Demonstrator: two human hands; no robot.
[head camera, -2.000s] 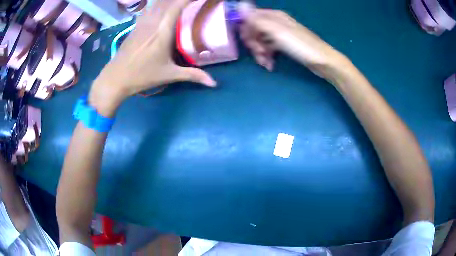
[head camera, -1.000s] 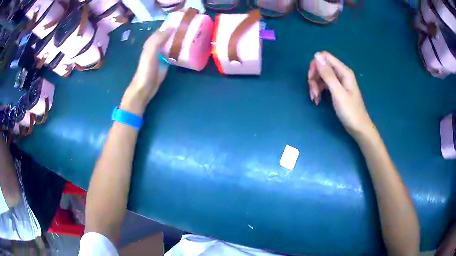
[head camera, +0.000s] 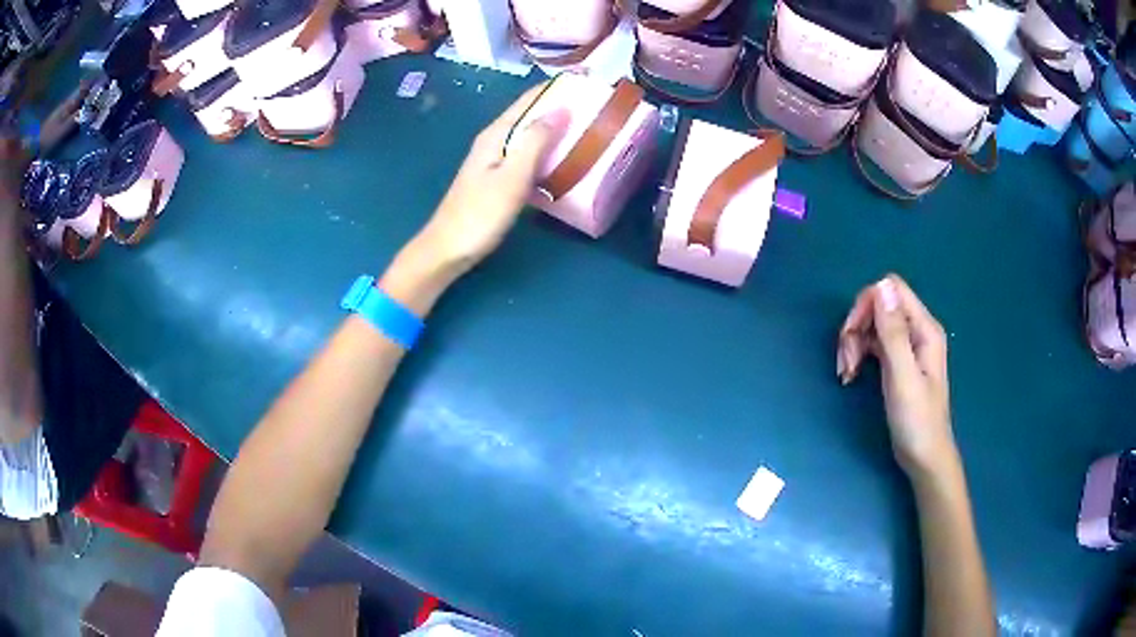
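Two pink portable speakers with brown straps stand near the bench's middle. My left hand (head camera: 498, 187) is on the left end of the left pink speaker (head camera: 604, 168), its fingers partly hidden behind it. The right pink speaker (head camera: 719, 212) stands a small gap away, untouched, with a purple plug (head camera: 790, 203) sticking out of its right side. No lit ring shows on either. My right hand (head camera: 899, 355) is over the bench to the right, fingers loosely curled and holding nothing visible.
Rows of pink speakers (head camera: 816, 75) stand along the far side, with more at upper left (head camera: 293, 75) and the right edge. Blue speakers (head camera: 1102, 125) are at upper right. A white card (head camera: 760, 494) lies on the green bench. Another person's arm (head camera: 18, 274) is at the left edge.
The view has shifted, showing more of the far rows. Since the oldest frame my right hand has left the purple plug and moved right. The red glow on the right speaker is gone.
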